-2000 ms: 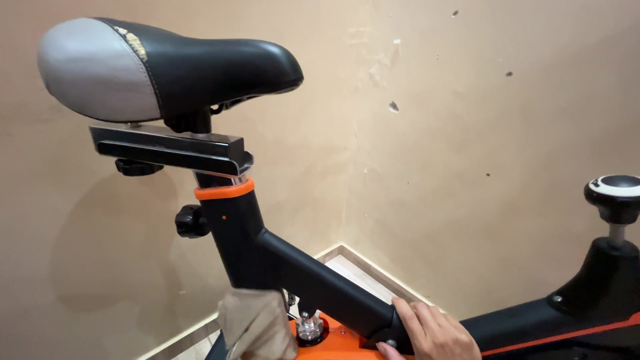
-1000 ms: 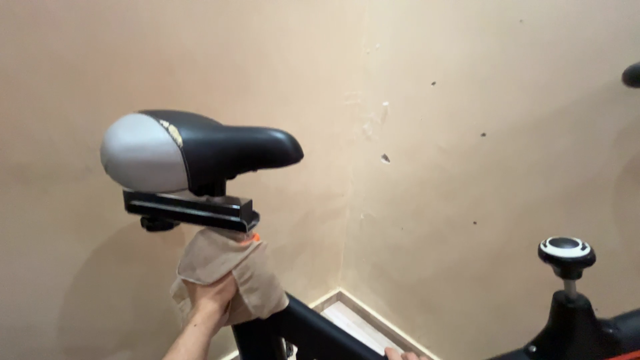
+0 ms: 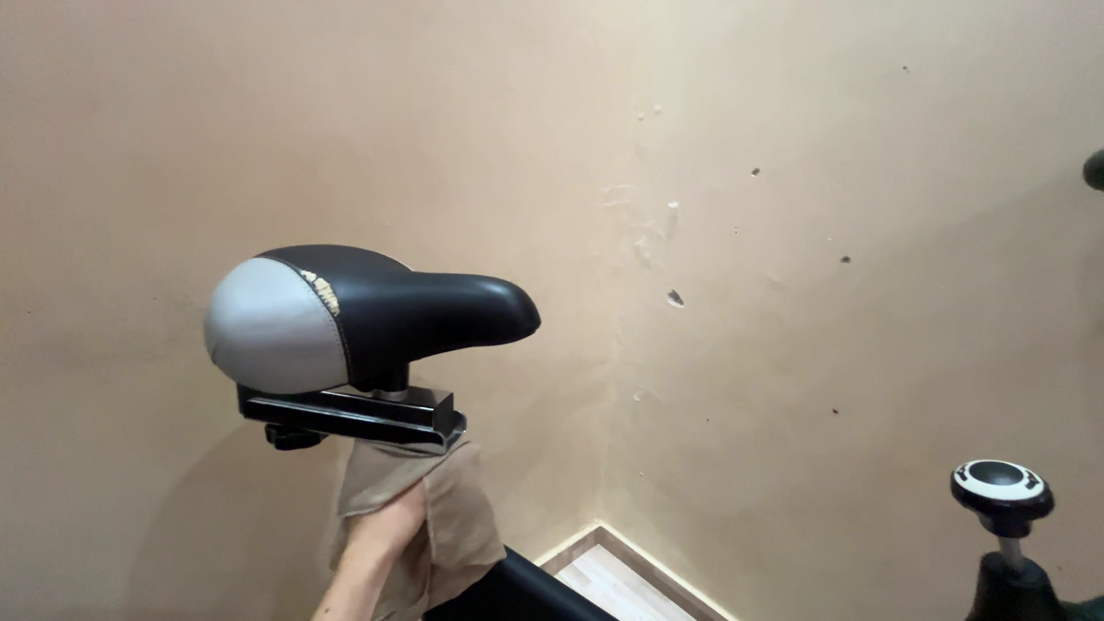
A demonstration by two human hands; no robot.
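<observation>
A beige cloth (image 3: pixel 461 517) is wrapped around the seat post of an exercise bike, just under the saddle rail, and my left hand (image 3: pixel 392 526) grips it there with the fingers mostly hidden in its folds. Above the hand sits the black and grey saddle (image 3: pixel 431 306), its cover torn along the seam. The black metal saddle slide rail (image 3: pixel 345 414) lies between saddle and cloth, with a black adjustment knob (image 3: pixel 293 436) beneath it. The black frame tube (image 3: pixel 526 591) slants down to the right from the cloth. My right hand is out of view.
A black and white resistance knob (image 3: pixel 1000 496) stands on its stem at the lower right. A dark rounded end (image 3: pixel 1094 170) shows at the right edge. Behind the bike, beige walls (image 3: pixel 759 345) with chips and holes meet in a corner above a baseboard (image 3: pixel 599 535) and light floor.
The cloth has moved from low by the frame up to the seat post, with my left hand on it. My right hand, earlier on the frame tube, has left the view.
</observation>
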